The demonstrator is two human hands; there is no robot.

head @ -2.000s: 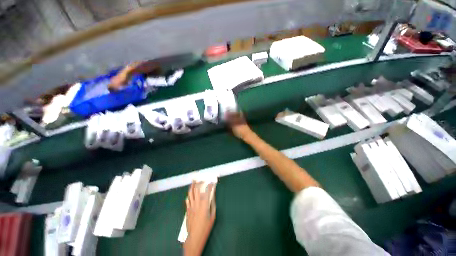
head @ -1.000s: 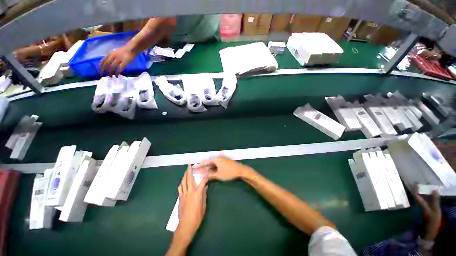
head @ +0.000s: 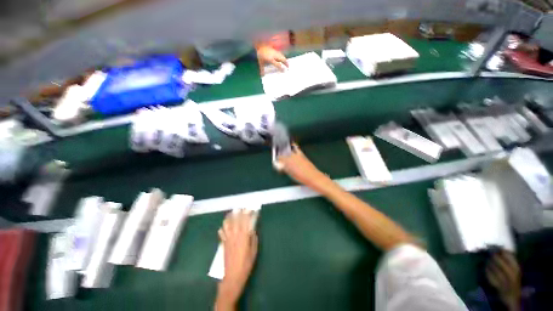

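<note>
My left hand (head: 239, 246) lies over a slim white carton (head: 216, 262) on the green bench top, its fingers near the carton's far end. My right hand (head: 293, 163) is stretched out over the belt and holds a small whitish item (head: 281, 146); it is blurred, and I cannot tell whether it is a bagged product or a carton. White bagged products (head: 248, 120) with dark patches lie on the belt just beyond and left of my right hand.
Slim white cartons (head: 165, 232) stand at the left; more (head: 470, 212) stand at the right, near another person's hand (head: 503, 274). Single cartons (head: 368, 159) lie on the belt. A metal rail (head: 273, 197) separates bench and belt. A blue bin (head: 140, 84) sits across.
My right hand has moved from beside my left hand out over the belt. A white carton now lies across the rail at the right. The other worker's hand has moved from the blue bin to a white stack.
</note>
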